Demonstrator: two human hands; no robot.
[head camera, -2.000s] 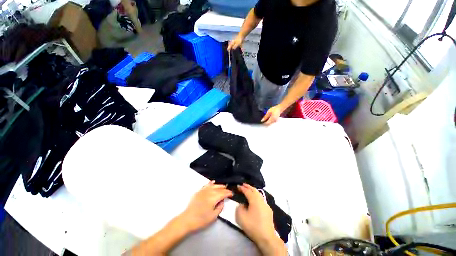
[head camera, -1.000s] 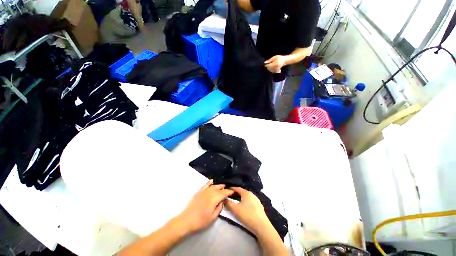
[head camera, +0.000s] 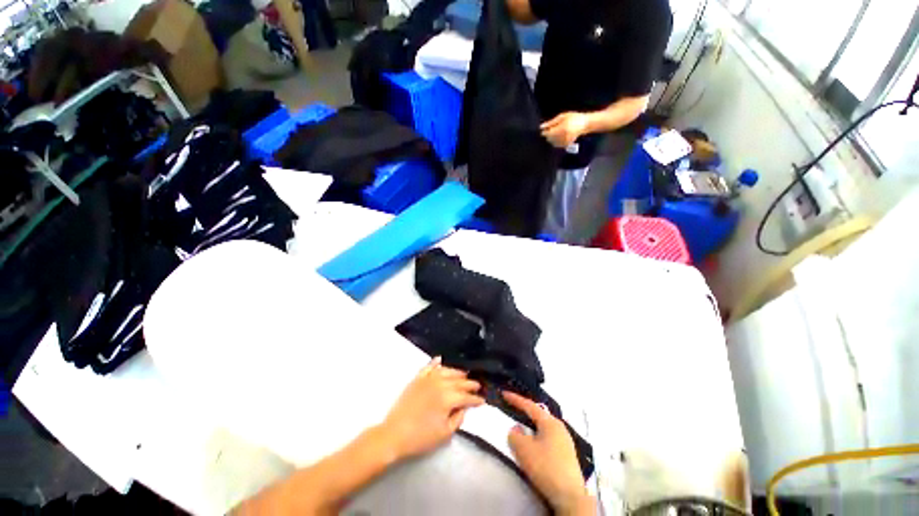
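A black speckled garment piece (head camera: 479, 312) lies crumpled over the far edge of the white padded pressing board (head camera: 252, 333). A white band with a thin dark edge runs from it towards me along the board. My left hand (head camera: 431, 408) rests at the near edge of the black cloth, fingertips on it. My right hand (head camera: 544, 443) is beside it on the right, index finger stretched onto the cloth edge, thumb bent in. Whether the fingers pinch the cloth is hard to tell. Part of the cloth is hidden under the hands.
A blue strip (head camera: 403, 237) lies beyond the board. A heap of black pieces with white edges (head camera: 217, 202) is at left. A person (head camera: 605, 60) stands across the table holding black cloth. A metal object, partly cut off (head camera: 690, 507), and a yellow hose (head camera: 846, 459) are at lower right.
My right hand has shifted slightly away from my left, its index finger now stretched out. The person opposite has raised the black cloth. The camera view has shifted a little.
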